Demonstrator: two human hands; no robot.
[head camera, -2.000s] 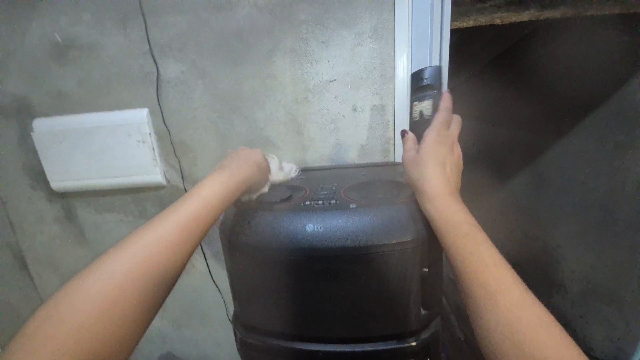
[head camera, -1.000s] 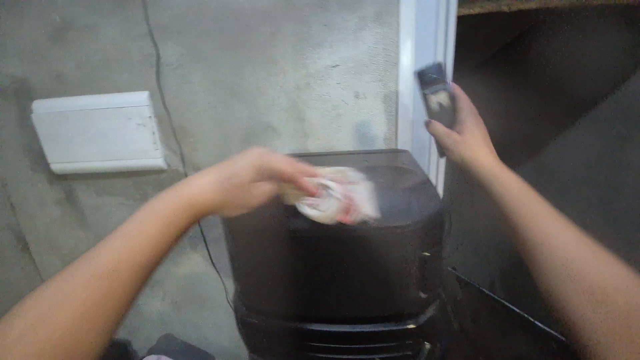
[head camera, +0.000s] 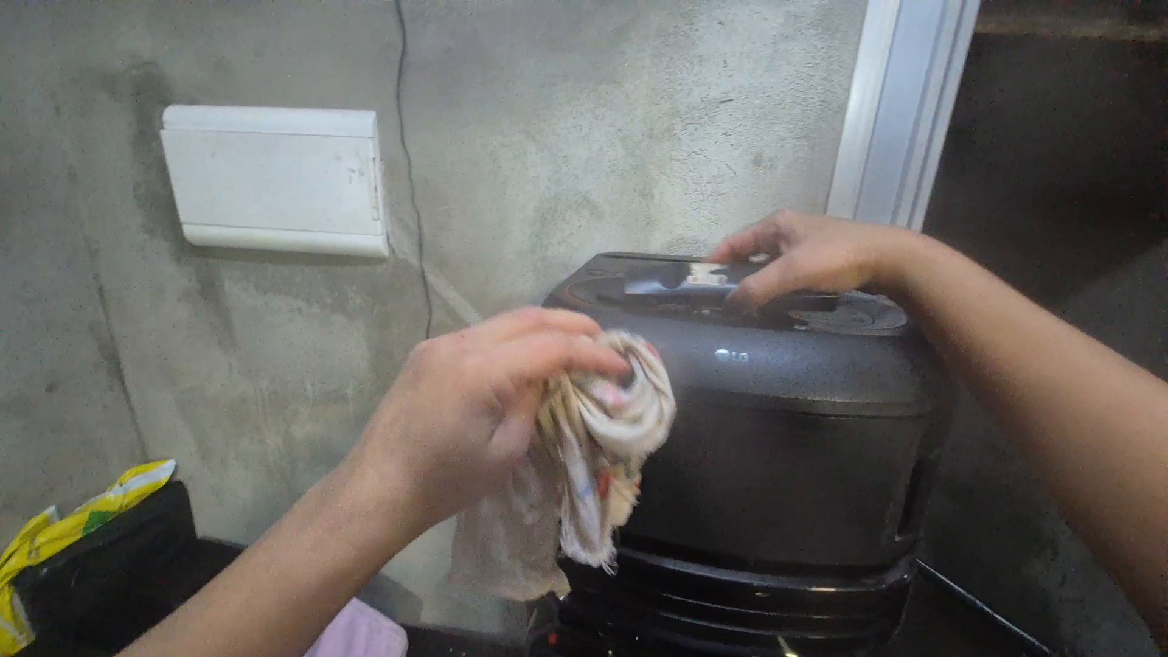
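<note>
My left hand (head camera: 502, 392) grips a crumpled, pale cloth rag (head camera: 607, 438) with coloured marks and a frayed edge; it hangs in front of a black LG party speaker (head camera: 776, 484). On top of the speaker, my right hand (head camera: 812, 255) has its fingers around or on a dark, flat device (head camera: 671, 285), which looks like a phone or remote lying on the top panel. Blur and the fingers hide part of that device, and whether the hand still grips it is unclear.
A white plastic box (head camera: 274, 178) is fixed to the concrete wall, beside a thin dark cable (head camera: 408, 164). Right of the speaker stands a white metal frame (head camera: 899, 109). At lower left are a yellow bag (head camera: 91, 511) on a black object and something pale purple (head camera: 360, 632).
My right hand has come down from beside the metal frame to the speaker's top, with the dark device. My left hand and the rag have moved off the top to the front of the speaker.
</note>
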